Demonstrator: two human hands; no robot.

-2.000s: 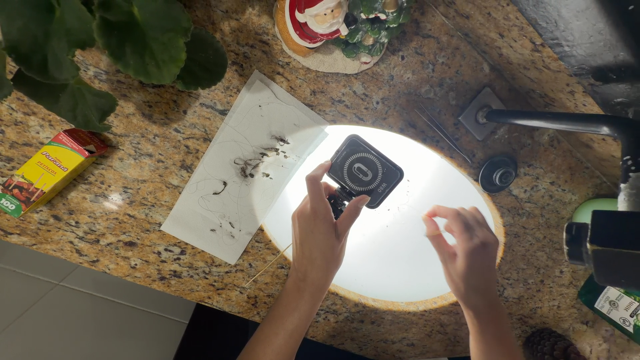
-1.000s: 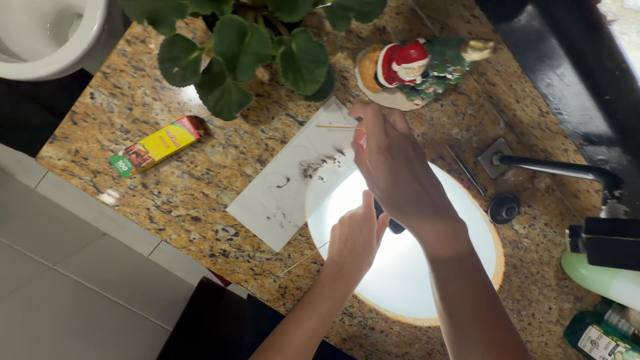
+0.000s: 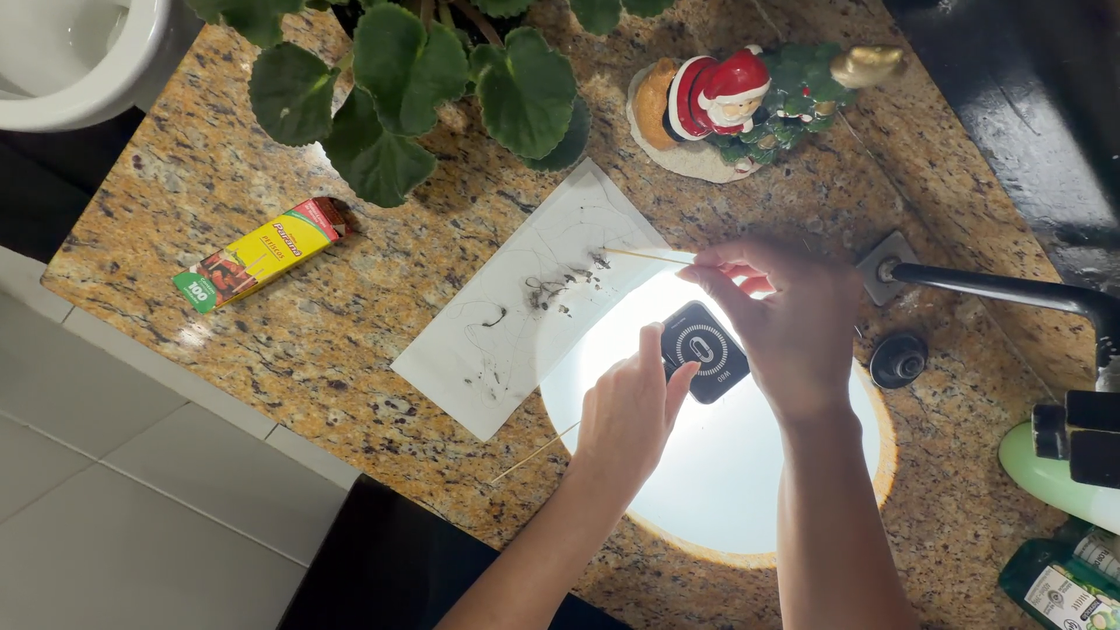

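My left hand (image 3: 632, 398) grips a small black square device (image 3: 705, 352) with a ring pattern, over the brightly lit white sink basin (image 3: 700, 490). To its right, my right hand (image 3: 770, 306) pinches a thin wooden skewer (image 3: 649, 256). The skewer's tip is at dark debris and hair (image 3: 560, 289) on a white paper sheet (image 3: 464, 350). This sheet lies on the granite counter and its right edge reaches the basin. Another thin stick (image 3: 534, 455) sticks out at the lower left of my left hand; whether that hand touches it cannot be told.
A yellow and red box (image 3: 262, 254) lies on the counter (image 3: 350, 350) at left. Behind are a leafy plant (image 3: 407, 70) and a Santa figurine (image 3: 717, 105). At right are a black faucet (image 3: 1006, 287), a black drain stopper (image 3: 899, 360) and bottles (image 3: 1050, 577). A toilet (image 3: 131, 70) stands upper left.
My right hand, seen without a skewer two seconds ago, now holds one and has moved from the basin's right side to the sheet. My left hand keeps the device. The view has shifted left.
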